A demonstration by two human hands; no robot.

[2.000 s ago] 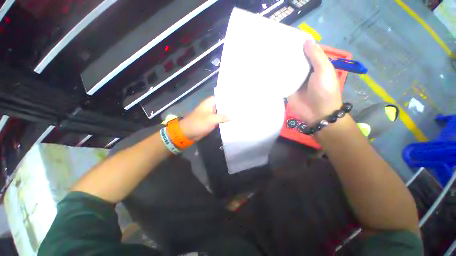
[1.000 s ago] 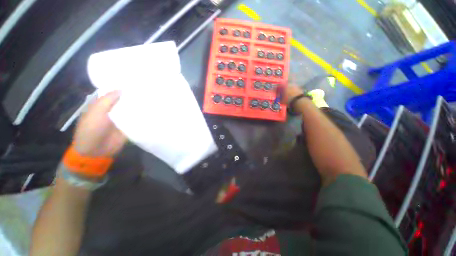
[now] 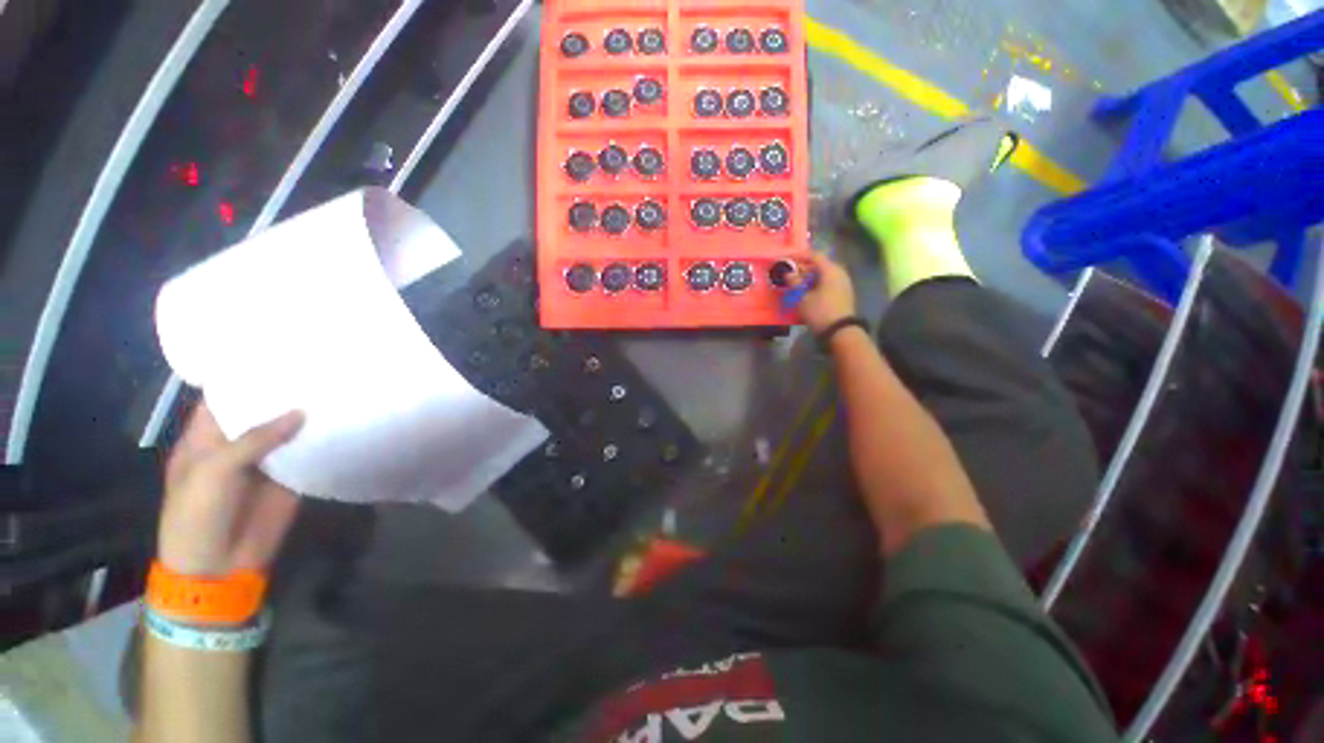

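My left hand [image 3: 233,479] holds curled white paper sheets [image 3: 327,341] at the left. An orange-red parts tray [image 3: 672,189] lies on the floor, with small dark round parts grouped in twos and threes in its slots. My right hand [image 3: 825,295] is at the tray's lower right corner with a blue pen [image 3: 794,295] in it, mostly hidden. Its fingertips are at the last round part [image 3: 784,273]; I cannot tell whether they grip it. A black parts tray [image 3: 624,436] with pale-ringed parts lies below, partly under the paper.
Black racks with pale strips [image 3: 341,109] stand at the left, and more [image 3: 1147,421] at the lower right. A blue plastic stool [image 3: 1162,189] is at the right. My shoe with a bright yellow-green part [image 3: 915,232] is beside the red tray. Yellow lines mark the floor.
Since two seconds ago my right hand has left the paper and gone to the red tray. In the last second the paper has curled more, and the red tray appears higher in view.
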